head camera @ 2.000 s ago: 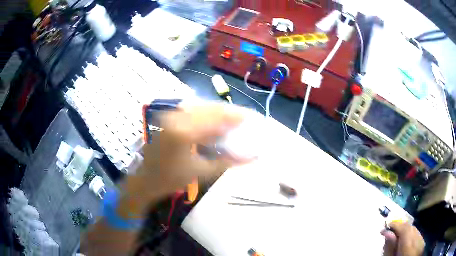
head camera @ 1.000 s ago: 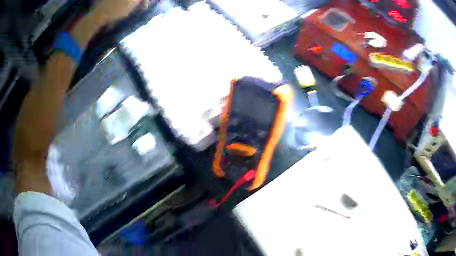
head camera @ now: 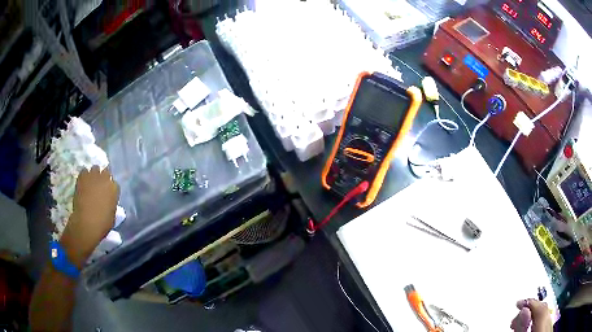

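My left hand (head camera: 94, 202), with a blue wristband, is on the white chargers (head camera: 76, 149) along the left edge of the grey lidded bin. Its fingertips are hidden, so I cannot tell whether it grips one. My right hand (head camera: 533, 316) is small and cut off at the lower right, at the white mat's (head camera: 389, 227) edge. Its fingers are close together; a small dark piece (head camera: 542, 293) shows just above them, and I cannot tell whether they hold anything. Tweezers (head camera: 441, 233) and a small grey piece (head camera: 472, 228) lie on the mat, with an orange-handled tool (head camera: 420, 310) nearer.
The bin (head camera: 152, 146) also bears white housings (head camera: 214, 117), a charger (head camera: 235, 149) and a green circuit board (head camera: 184, 180). A multimeter (head camera: 369, 139) with a red lead stands beside dense charger rows (head camera: 298, 65). A red power box (head camera: 500, 78) and cream bench meter (head camera: 574, 188) are at right.
The view has swung left. My left hand has moved from over the mat to the chargers at the bin's left edge. The multimeter and tweezers now show clearly.
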